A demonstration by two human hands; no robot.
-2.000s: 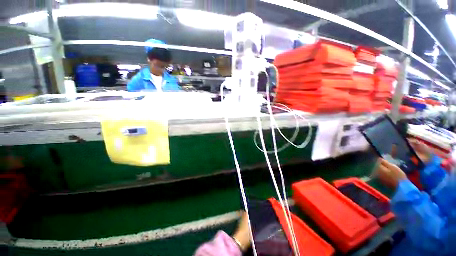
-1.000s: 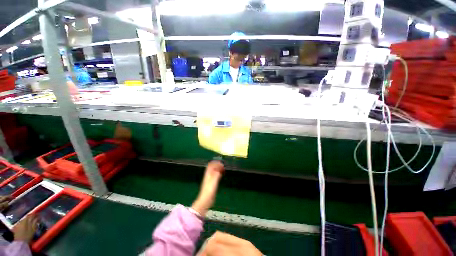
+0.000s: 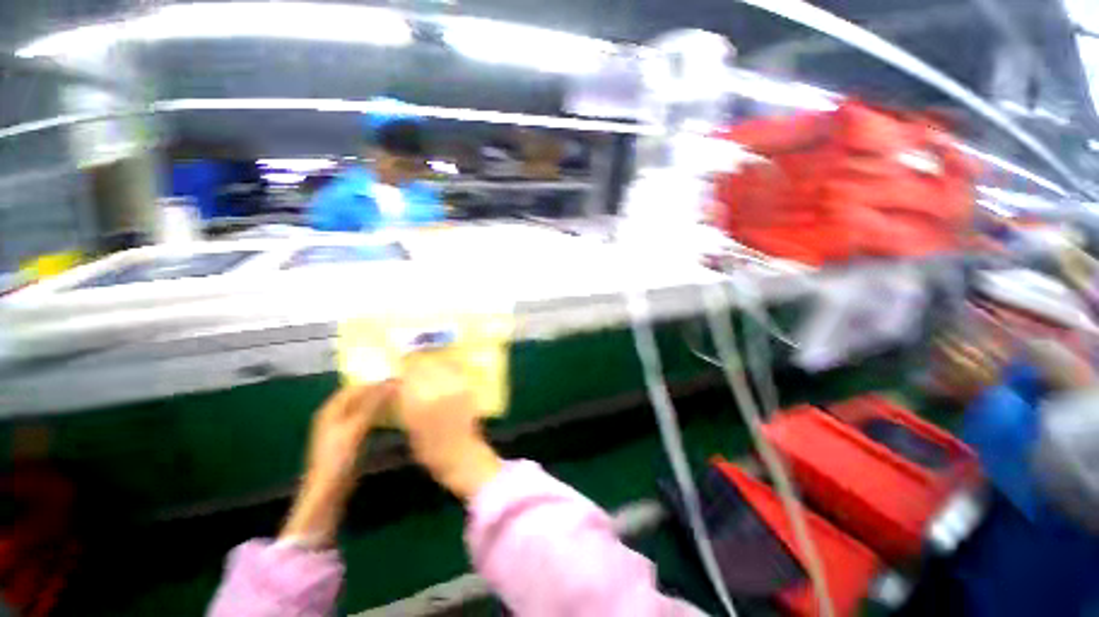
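Note:
A yellow sheet (image 3: 488,344) hangs from the white shelf edge, with a small meter (image 3: 429,340) on it. My left hand (image 3: 347,422) is raised at the sheet's lower left corner. My right hand (image 3: 436,416) is raised in front of the sheet's lower middle, just below the meter. The frame is blurred, so I cannot tell whether my fingers hold the sheet or anything else. A dark tablet (image 3: 745,530) lies at the lower right beside a red tray (image 3: 840,545).
White cables (image 3: 670,440) hang from the socket tower (image 3: 677,157). Red trays are stacked on the shelf (image 3: 844,181) and lie on the line (image 3: 844,464). A person in blue (image 3: 1018,422) is at the right; another (image 3: 380,199) is behind the shelf.
The view has swung back to the right since one second ago. Both my hands are now up at the yellow sheet; before, one reached toward its lower edge and the other was low.

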